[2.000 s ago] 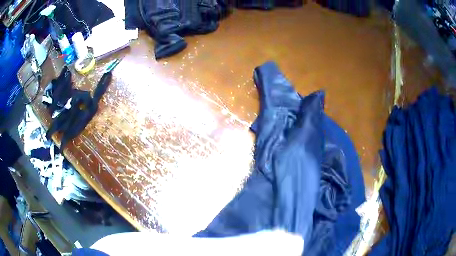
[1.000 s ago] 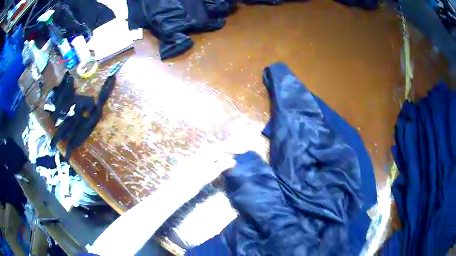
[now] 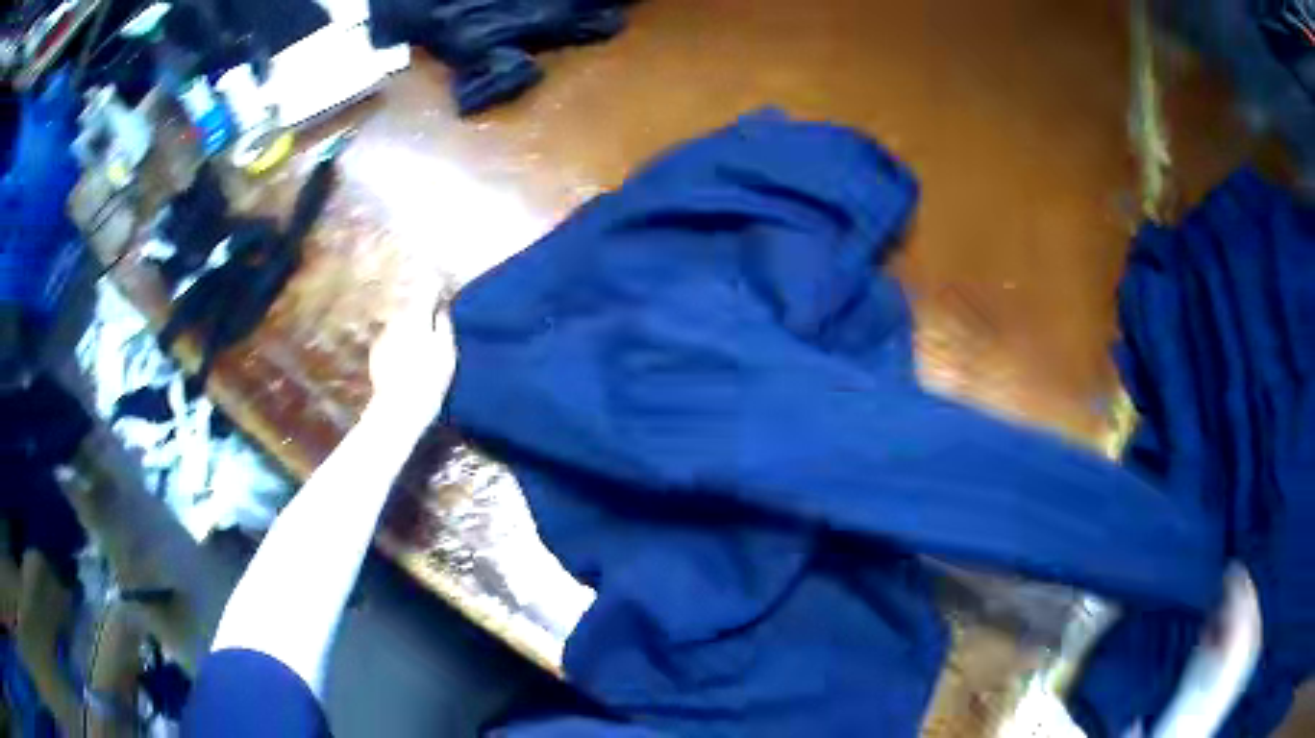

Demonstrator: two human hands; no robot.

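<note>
A navy jacket (image 3: 692,389) lies spread across the table in front of me, matt side out, with a long sleeve (image 3: 1010,498) stretched to the right. My left hand (image 3: 415,358) is at the jacket's left edge and grips the cloth there; its fingertips are blurred. My right hand (image 3: 1230,627), at the lower right, is blurred and holds the end of the sleeve. The shiny lining is hidden.
A stack of navy garments (image 3: 1226,346) lies at the right. Dark lined pieces (image 3: 498,43) lie at the far edge. Black straps (image 3: 245,274), a yellow tape roll (image 3: 268,150) and bottles are at the left. White scraps (image 3: 195,461) lie below the left edge.
The jacket showed shiny dark lining before; now its matt navy side shows, with the sleeve pulled out to the right. Both hands are now visible at its two sides.
</note>
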